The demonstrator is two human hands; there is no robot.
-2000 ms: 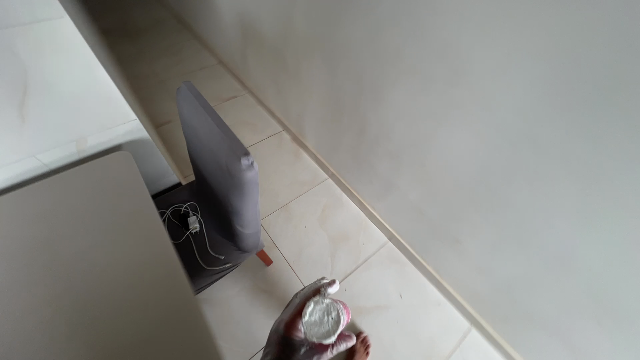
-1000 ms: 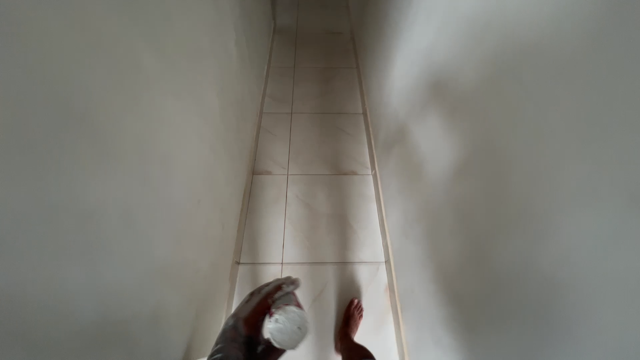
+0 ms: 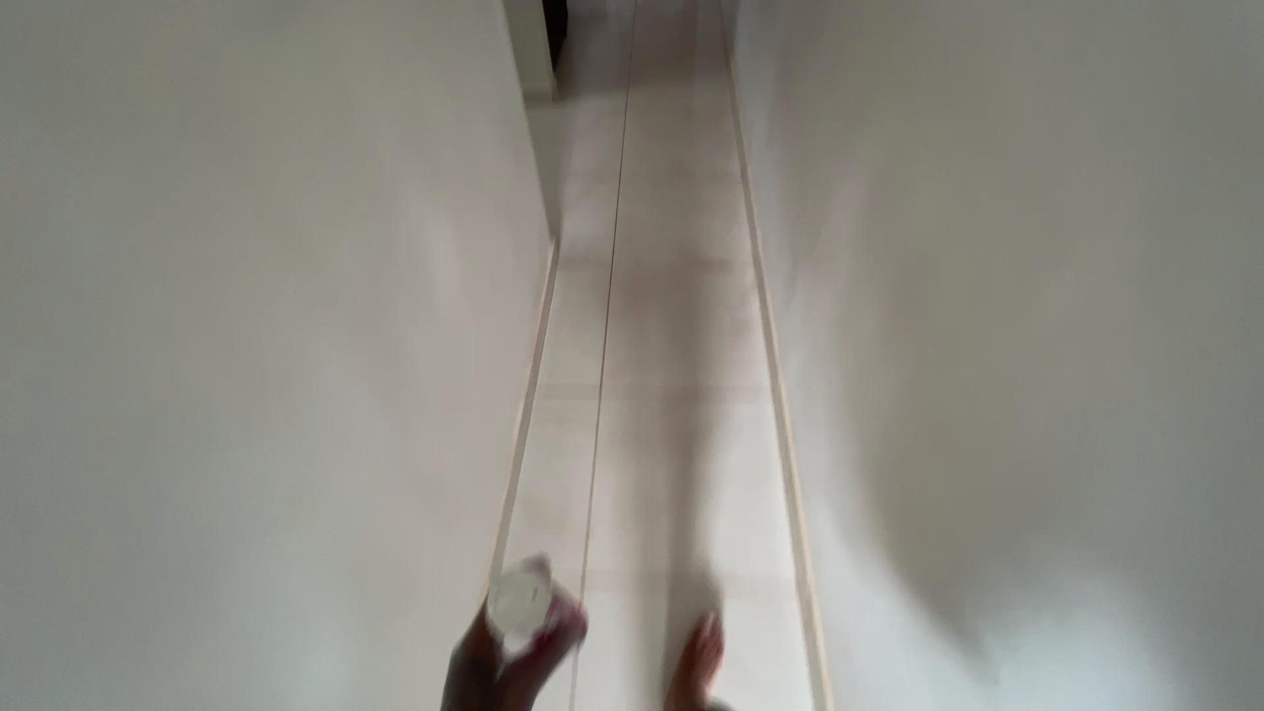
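My left hand [image 3: 509, 657] is at the bottom, left of the middle, with its fingers wrapped around a small round white-topped container [image 3: 520, 600]. Motion blur hides the container's details, and what is inside it cannot be told. The hand is held above the tiled floor, near the left wall's baseboard. My right hand is out of the frame. One bare foot [image 3: 699, 657] shows on the floor to the right of the held container.
A narrow corridor of pale floor tiles [image 3: 681, 474] runs ahead between two plain walls. The left wall [image 3: 296, 346] ends at a corner partway along, with a door frame [image 3: 533, 59] and something dark beyond. The right wall [image 3: 987, 296] carries a pale baseboard [image 3: 785, 444].
The view has moved from a table and a grey chair with a white cable into the corridor. A wall corner and an opening now show on the left. The container stays in the hand.
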